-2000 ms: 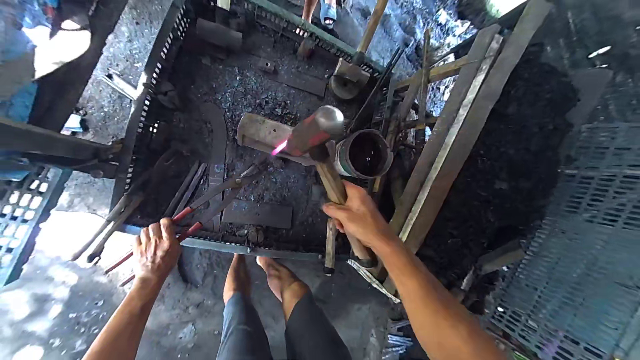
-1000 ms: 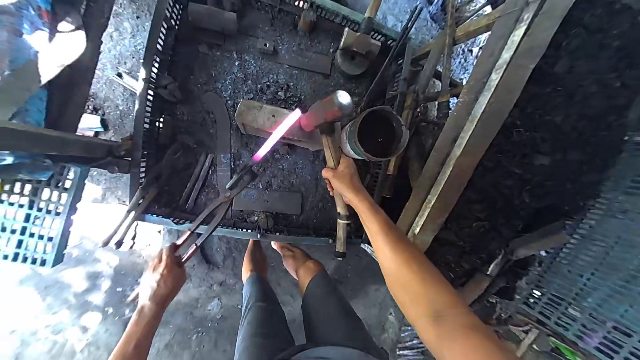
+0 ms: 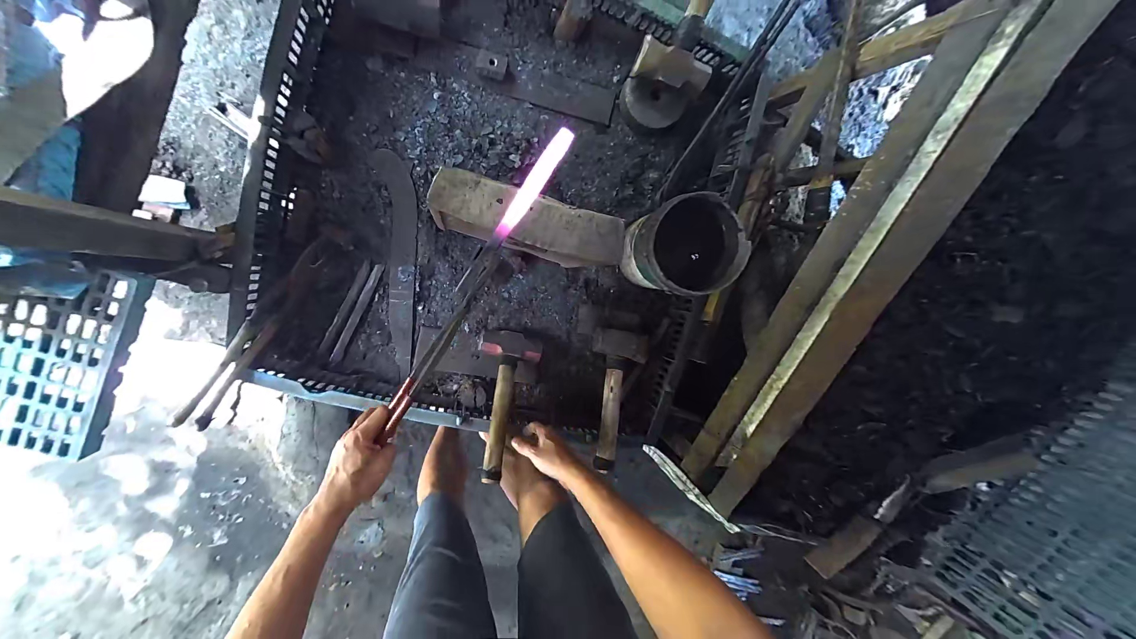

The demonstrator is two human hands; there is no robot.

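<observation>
My left hand (image 3: pixel 358 459) grips the red handles of long metal tongs (image 3: pixel 448 333). Their jaws hold a glowing pink-white metal bar (image 3: pixel 536 180), raised over or in front of a worn anvil-like block (image 3: pixel 577 229). At the crate's near edge my right hand (image 3: pixel 543 451) is beside the wooden handle of a hammer (image 3: pixel 510 347), fingers partly curled; whether it touches the handle is unclear. The hammer's head lies inside the crate and its handle sticks out over the rim. A second hammer (image 3: pixel 619 344) lies to the right.
A round can of dark liquid (image 3: pixel 697 244) stands right of the block. A flat curved metal blade or template (image 3: pixel 401 257) lies left. A sledgehammer head (image 3: pixel 664 75) is at the back. Long wooden beams (image 3: pixel 852 257) slant along the right side. The plastic crate rim (image 3: pixel 355 395) runs in front of my feet.
The hammer that my right hand held near the block a second ago now lies at the crate's near edge. My right hand has come back toward me, while the tongs still hold the glowing bar.
</observation>
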